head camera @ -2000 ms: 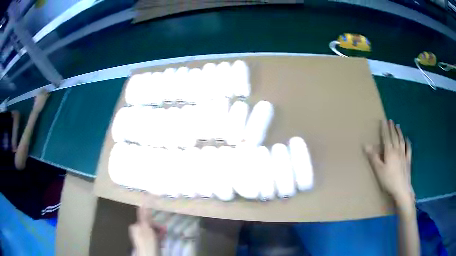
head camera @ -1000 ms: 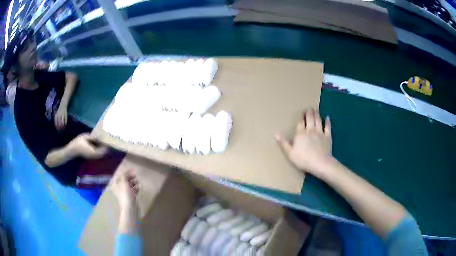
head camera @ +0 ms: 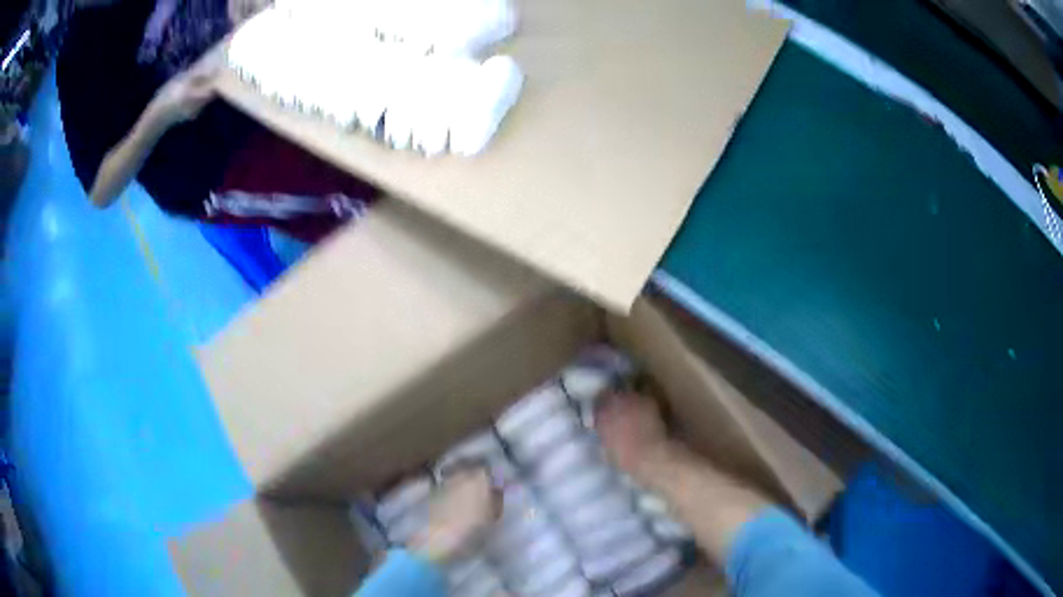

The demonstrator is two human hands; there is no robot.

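Note:
White shells [head camera: 560,466] lie packed in rows inside an open brown carton [head camera: 431,408]. My left hand [head camera: 464,511] is in the carton, over the shells at the lower left. My right hand [head camera: 635,434] is in the carton near its right wall, at the upper end of the rows. Both hands are blurred and their fingertips are hidden, so a grip on a shell cannot be told. More white shells [head camera: 466,111] lie in rows on a flat cardboard sheet [head camera: 629,117] at the top, partly cut off by the frame.
Another person's arm [head camera: 152,126] reaches to the sheet's left corner. The green bench [head camera: 851,233] with pale edging lies to the right. A yellow unit with a white cord is at the right rim. The blue floor [head camera: 93,385] shows at left. A carton flap [head camera: 350,327] stands out to the left.
Both my hands have moved down into the carton; the right one has left the cardboard sheet. The view has tilted down. The other person's hand has stayed at the sheet's left corner.

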